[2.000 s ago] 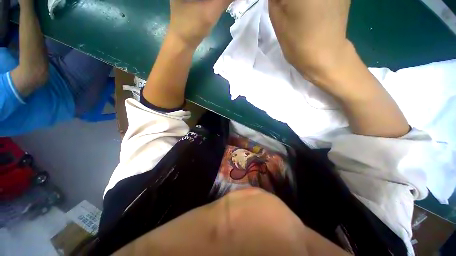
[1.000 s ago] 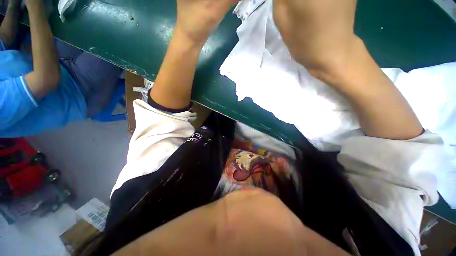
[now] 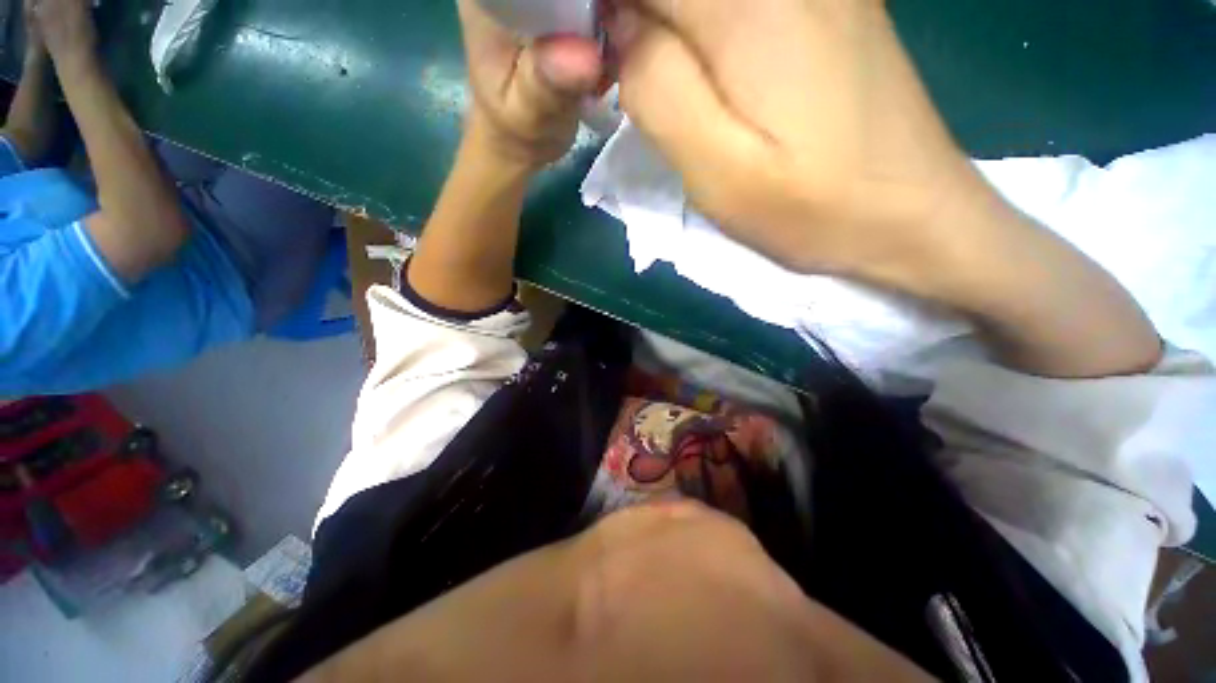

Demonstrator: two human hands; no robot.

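Observation:
My left hand (image 3: 527, 94) is at the top edge of the picture, its fingers curled around a smooth whitish housing piece (image 3: 540, 14) that the edge cuts off. My right hand (image 3: 747, 127) is close beside it; its fingertips meet the left hand at the piece, and what they grip is hidden behind the hand. A small bit of red shows between the hands. The white cloth (image 3: 800, 300) lies crumpled on the dark-green table (image 3: 360, 100) under my right forearm.
A person in a blue shirt (image 3: 120, 280) sits at the left, arms at the table. A small white piece (image 3: 176, 38) lies at the table's far left. Red items (image 3: 94, 487) and a cardboard box (image 3: 247, 627) are on the floor side at the lower left.
My hands have come lower into the picture, and the whitish piece now shows. My right hand has moved left, against the left hand. The view has shifted slightly.

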